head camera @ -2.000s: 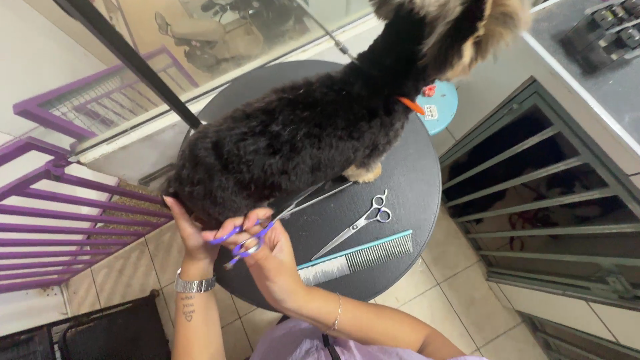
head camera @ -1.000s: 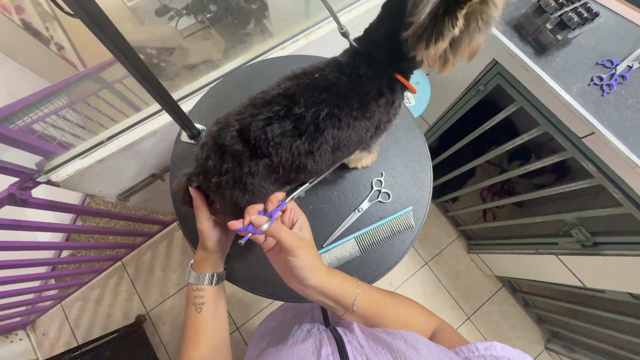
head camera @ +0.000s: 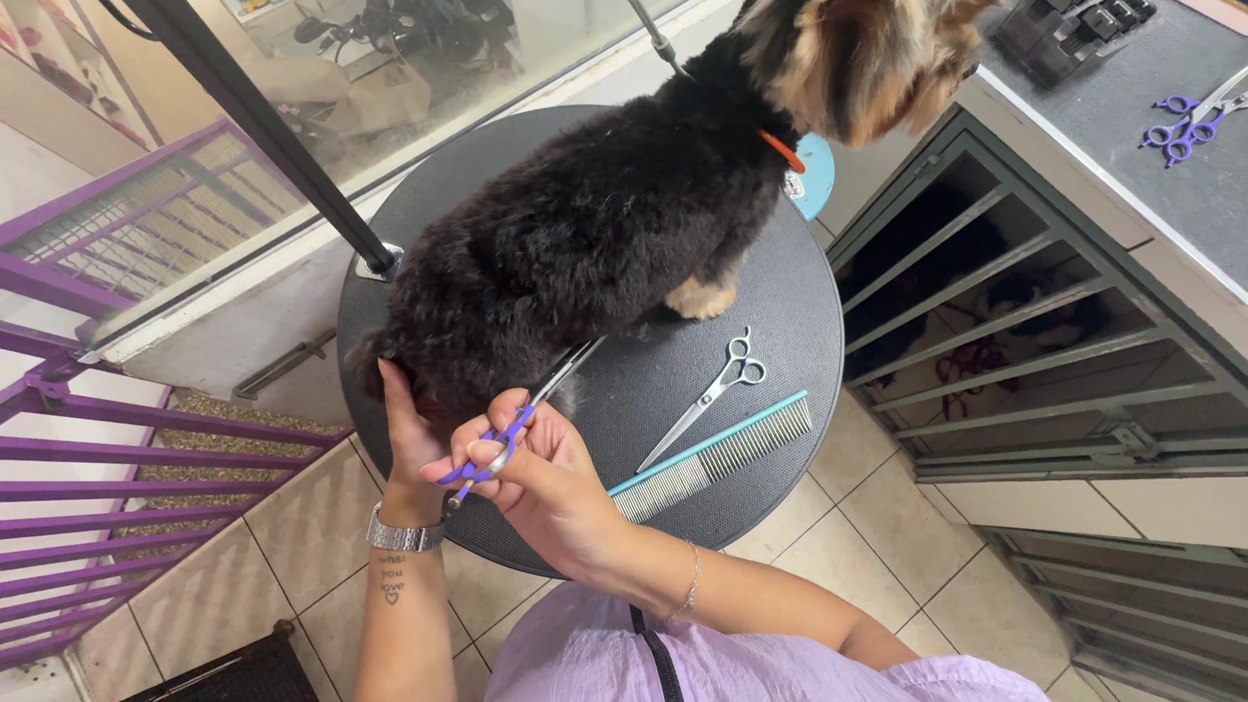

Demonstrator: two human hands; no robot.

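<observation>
A small dog with a black coat and tan head fur (head camera: 575, 234) stands on a round black grooming table (head camera: 799, 322). My left hand (head camera: 411, 448) rests against the dog's rear, its fingers partly hidden behind the fur. My right hand (head camera: 546, 478) holds purple-handled grooming scissors (head camera: 505, 439), their blades lying along the dog's hind leg; the tips are hidden or hard to make out. On the table to the right of my right hand lie silver scissors (head camera: 712, 395) and, beside them, a metal grooming comb with a blue spine (head camera: 721, 453).
A black grooming-arm post (head camera: 283, 136) rises at the table's left edge. Purple metal railings (head camera: 156, 463) stand at left. On the right are barred cage doors (head camera: 1024, 312) below a counter (head camera: 1121, 127) that bears purple-handled scissors (head camera: 1191, 122) and black clipper attachments (head camera: 1072, 29).
The dog's head has turned further to the right side of the view. Both hands stay at the dog's rear, the right still holding the scissors. The view has shifted, showing more of the counter.
</observation>
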